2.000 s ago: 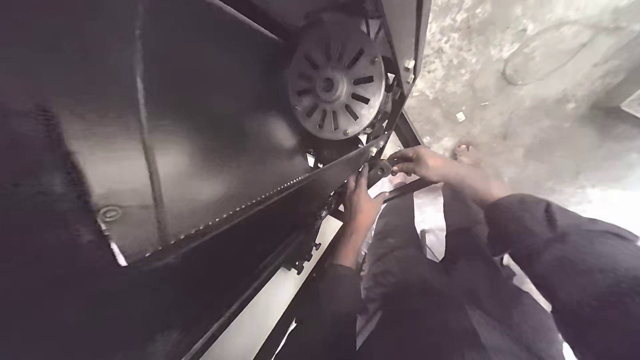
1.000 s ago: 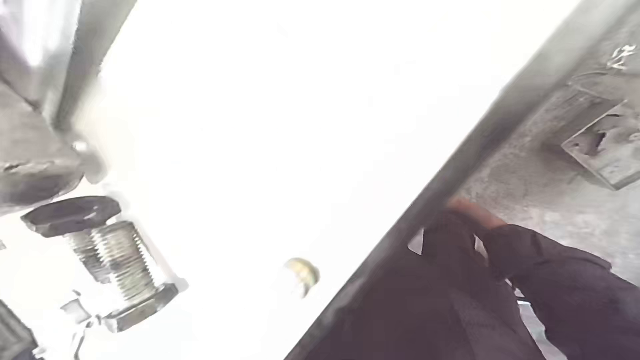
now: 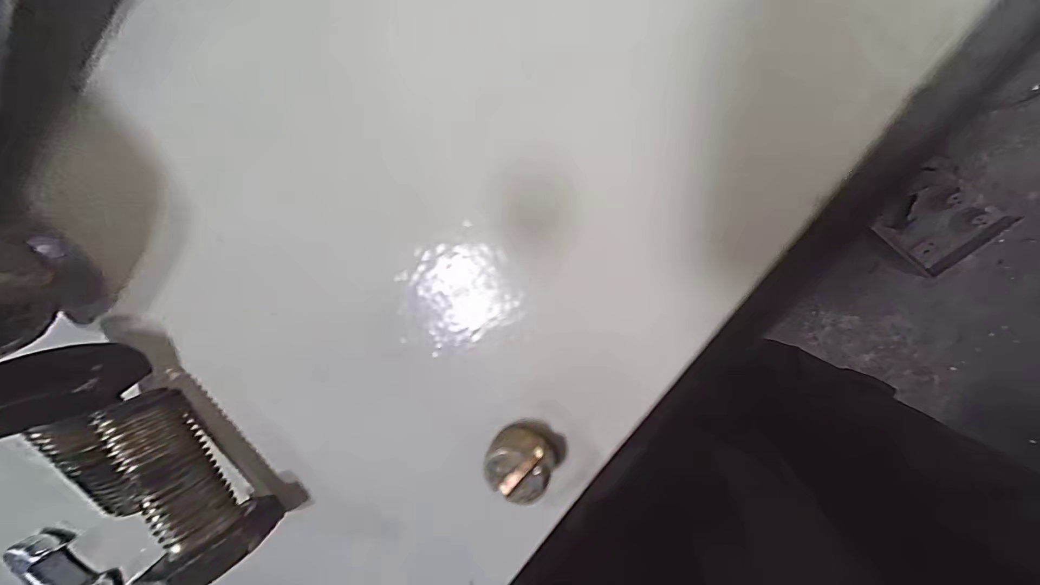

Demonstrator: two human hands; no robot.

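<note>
A pale, glossy panel (image 3: 366,203) fills most of the view, with a bright glare spot near its middle. A slotted screw head (image 3: 520,461) sits on its lower part, near the dark edge. At the lower left are threaded metal parts (image 3: 171,471) with dark, flat round ends; a small shiny metal piece (image 3: 61,561) lies below them. Neither my left hand nor my right hand is visible, so what they hold or touch cannot be told.
A dark edge (image 3: 756,317) runs diagonally along the panel's right side. Beyond it are dark clothing (image 3: 772,471), a grey floor (image 3: 975,341) and a flat metal piece with holes (image 3: 934,227). A blurred dark part (image 3: 41,106) borders the upper left.
The view has moved very close to the pale panel. Both hands, seen by the machine with the round slotted cover two seconds ago, are out of sight. The glare has lessened.
</note>
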